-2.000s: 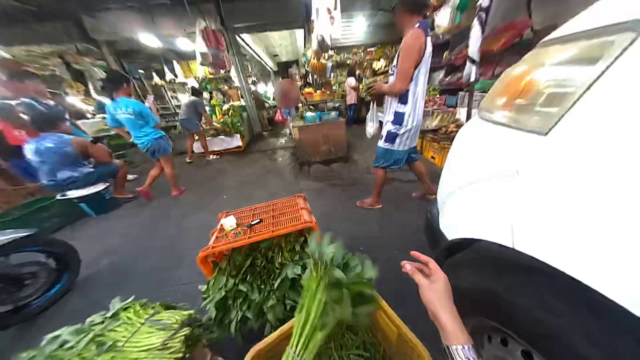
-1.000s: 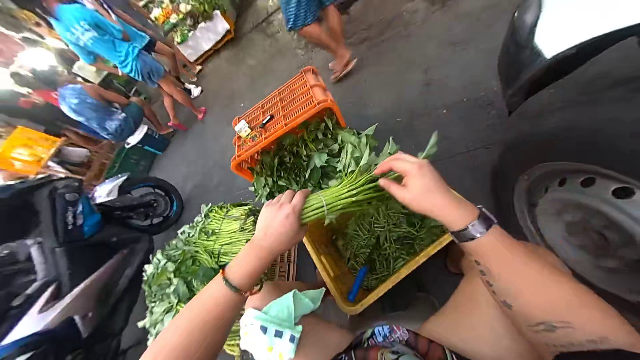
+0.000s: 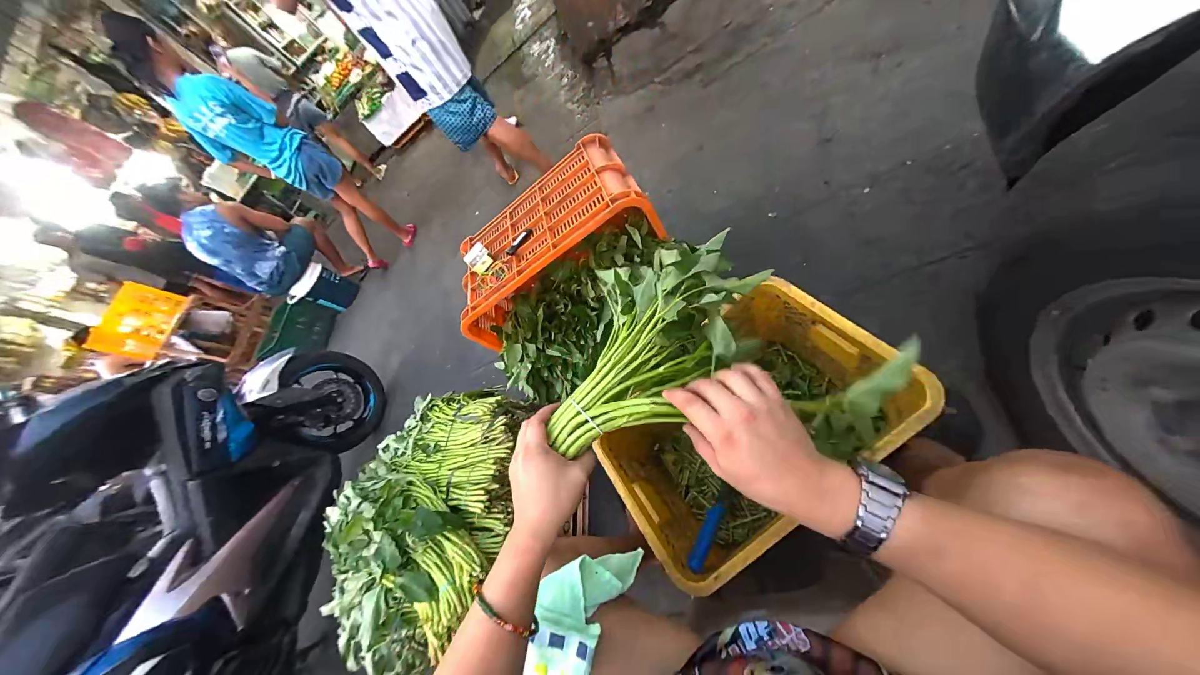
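My left hand (image 3: pixel 551 476) grips the cut stem ends of a banded bunch of leafy greens (image 3: pixel 637 352), with the leaves pointing up and away. My right hand (image 3: pixel 750 427) closes on several stems at the bunch's right side; a leaf sticks out to the right beyond that hand. Beneath it stands a yellow plastic crate (image 3: pixel 848 333) holding loose green stalks (image 3: pixel 689 478) and a blue-handled tool (image 3: pixel 707 538), whose far end is hidden. A large pile of bundled greens (image 3: pixel 436 506) lies left of my left hand. A light green cloth (image 3: pixel 577 600) rests on my leg.
An orange plastic crate (image 3: pixel 562 211) bears small items, with dark leafy greens (image 3: pixel 553 337) beside it. A motor scooter (image 3: pixel 187 469) stands at left and a vehicle wheel (image 3: pixel 1116 375) at right. Several people, among them one in a blue shirt (image 3: pixel 225 117), are beyond, near market stalls.
My right hand, apart from the greens two seconds ago, now holds stems. Since one second ago the bunch has swung from nearly level to leaves up. The view has turned down.
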